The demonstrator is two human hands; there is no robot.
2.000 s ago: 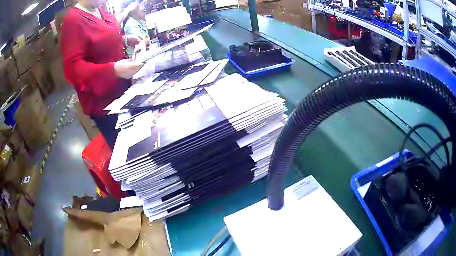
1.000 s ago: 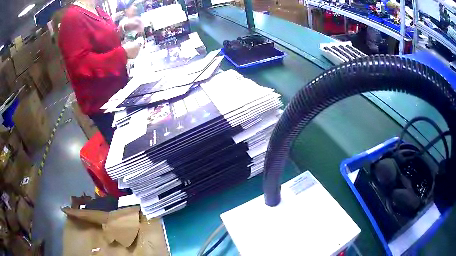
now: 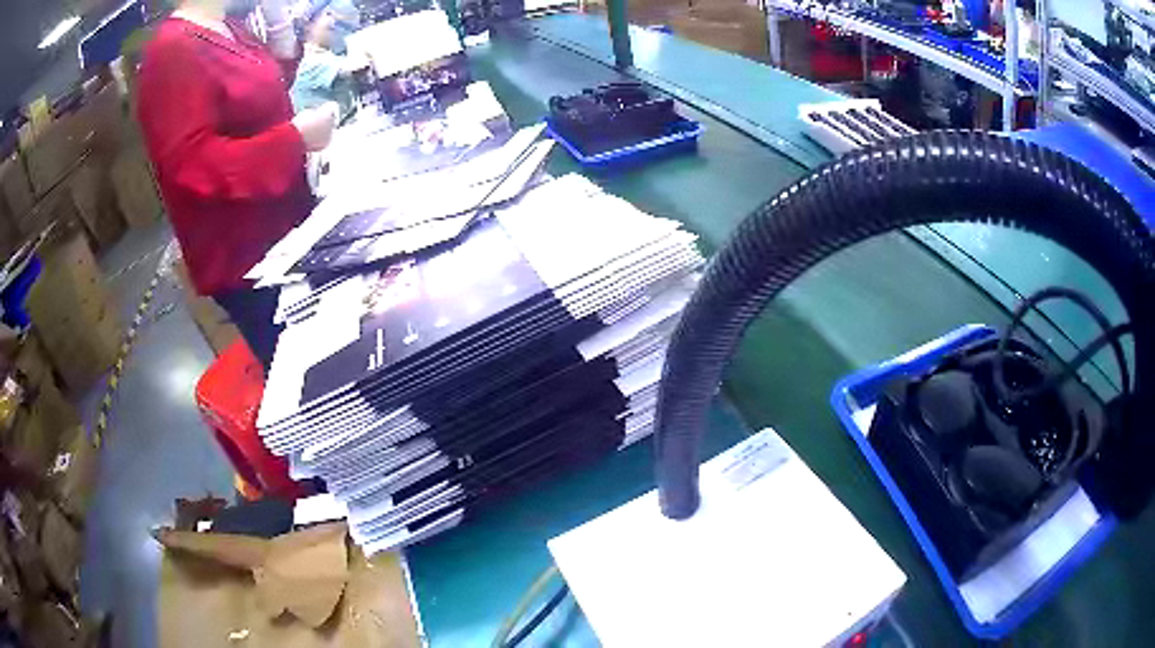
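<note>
Neither of my hands is in the picture. At the lower right a blue tray [image 3: 877,496] holds a black moulded insert [image 3: 922,498] with black headphones [image 3: 985,476] lying in it. A white sheet [image 3: 1032,572] shows in the tray under the insert. A white box [image 3: 728,557] with a thick black ribbed hose [image 3: 811,222] stands left of the tray, and the hose arches over to the right, hiding part of the tray's right side.
A tall stack of printed flat cartons [image 3: 507,367] stands at centre left. A second blue tray [image 3: 633,152] with a black insert sits farther up the belt. A white slotted holder [image 3: 855,127], a person in red [image 3: 228,139], a red stool [image 3: 238,411] and a brown carton [image 3: 291,589] also show.
The blue tray with headphones has shifted left and up in view, and more of it shows. The rest of the scene has shifted slightly left. The person in red has changed arm position.
</note>
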